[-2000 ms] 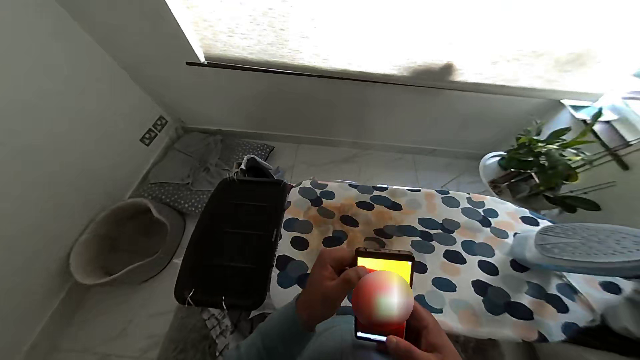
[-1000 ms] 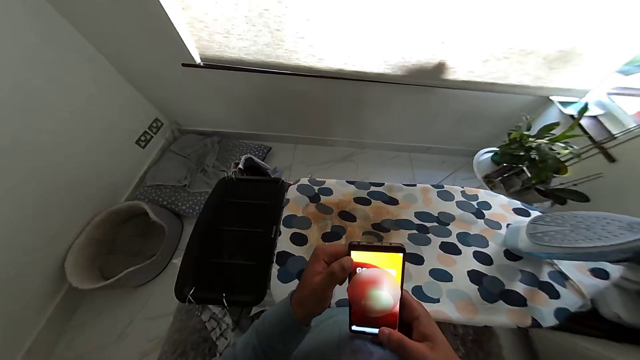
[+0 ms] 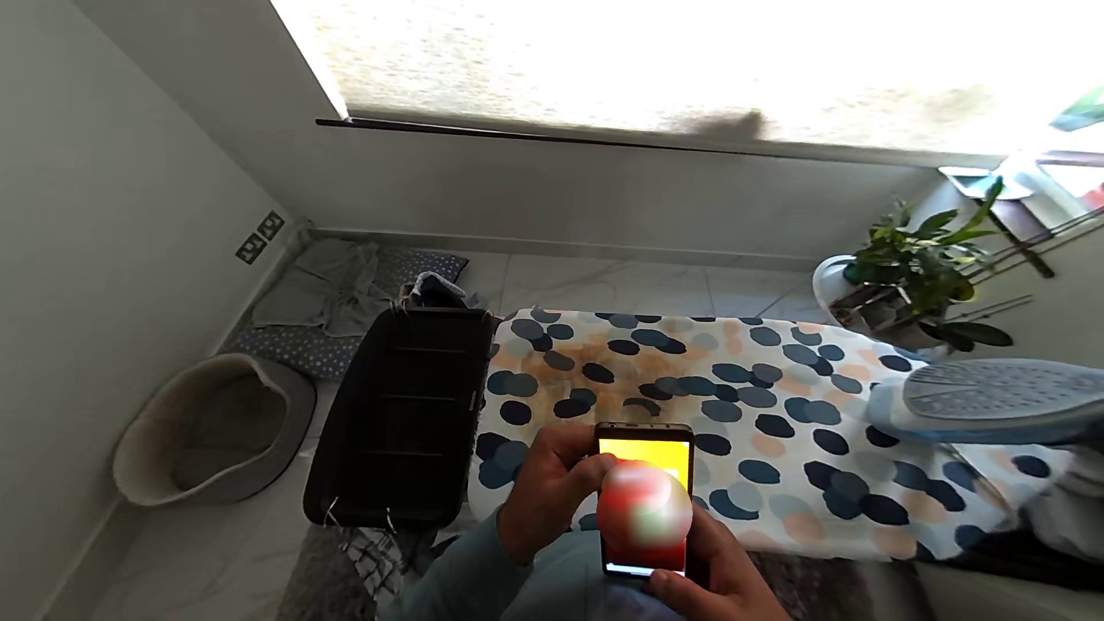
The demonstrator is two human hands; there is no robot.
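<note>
A smartphone point(image 3: 645, 448) with a lit yellow and red screen is held upright over the near edge of an ironing board. A round blur covers part of the screen. My left hand point(image 3: 556, 487) is at the phone's left side, its thumb over the screen edge; whether it grips the phone or only touches it is unclear. My right hand point(image 3: 711, 569) holds the phone from the lower right, thumb at the bottom edge. The ironing board's spotted cover point(image 3: 724, 371) has brownish stains. A steam iron point(image 3: 992, 401) rests at its right end, its soleplate showing.
A black plastic tray point(image 3: 414, 397) adjoins the board's left end. On the floor at the left are a pet bed point(image 3: 207, 431) and a dotted cushion point(image 3: 302, 349) with grey cloth point(image 3: 323, 289) on it. A potted plant point(image 3: 927, 267) stands behind the board, near the wall.
My left thumb has moved a little lower along the phone's left side since two seconds ago. The phone stays in my right hand.
</note>
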